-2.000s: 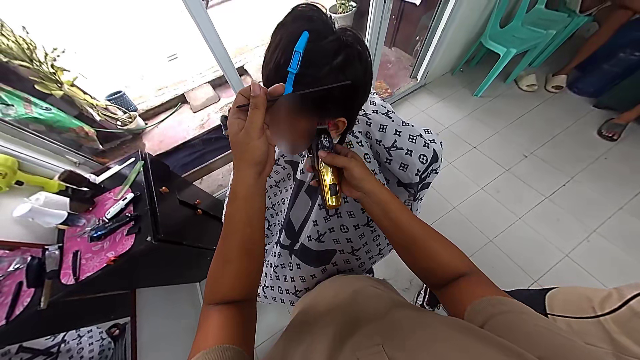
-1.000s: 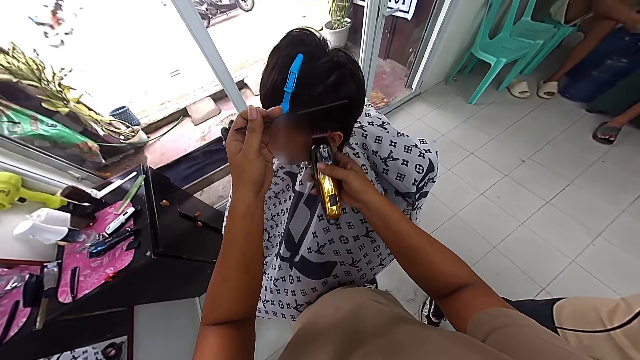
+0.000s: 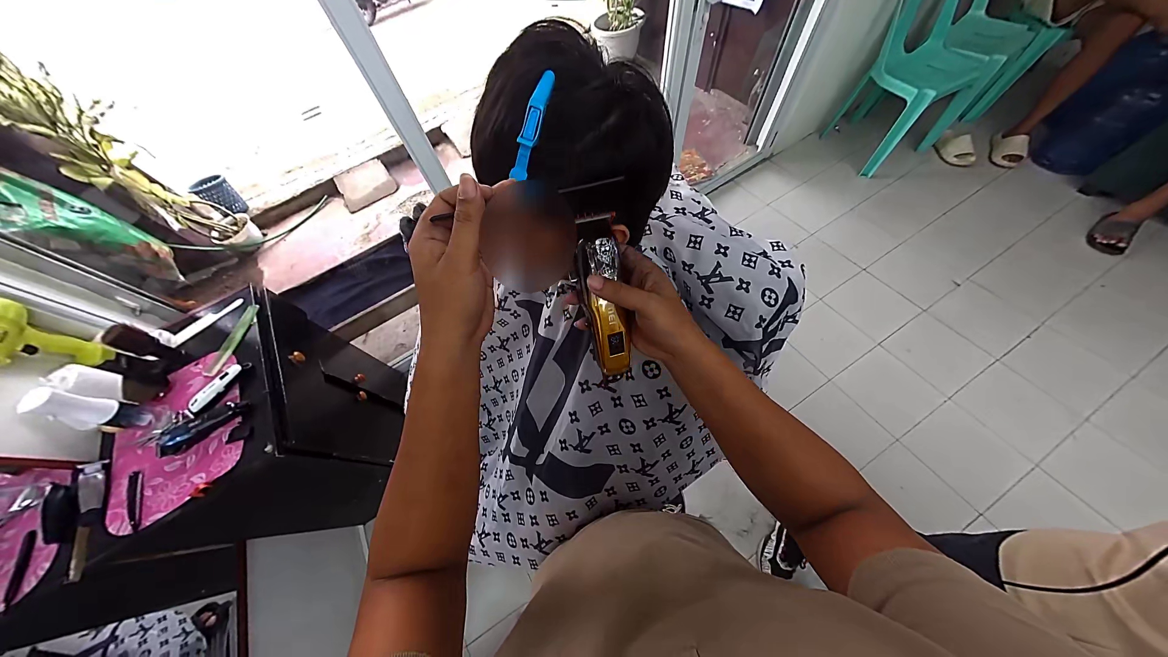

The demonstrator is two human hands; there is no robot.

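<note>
A seated person with dark hair (image 3: 602, 119) faces me, wrapped in a white cape (image 3: 630, 429) with a black pattern. A blue hair clip (image 3: 535, 123) holds hair at the top of the head. My left hand (image 3: 456, 260) pinches the end of a thin dark comb beside the forehead; the comb's far part (image 3: 593, 185) shows against the hair. My right hand (image 3: 652, 306) grips a gold hair clipper (image 3: 609, 319), its blade up at the hair by the ear. The head hides the middle of the comb.
At left, a black cabinet (image 3: 319, 392) bears pink mats (image 3: 173, 465) with another clipper (image 3: 199, 429), combs and brushes, near a yellow-green hair dryer (image 3: 46, 338). Green plastic chairs (image 3: 931, 73) and another person's legs (image 3: 1077, 82) are at upper right. A glass door frame (image 3: 388, 91) stands behind the head.
The clipper in my right hand has moved slightly up at the side of the head. My left hand keeps its pinch on the comb.
</note>
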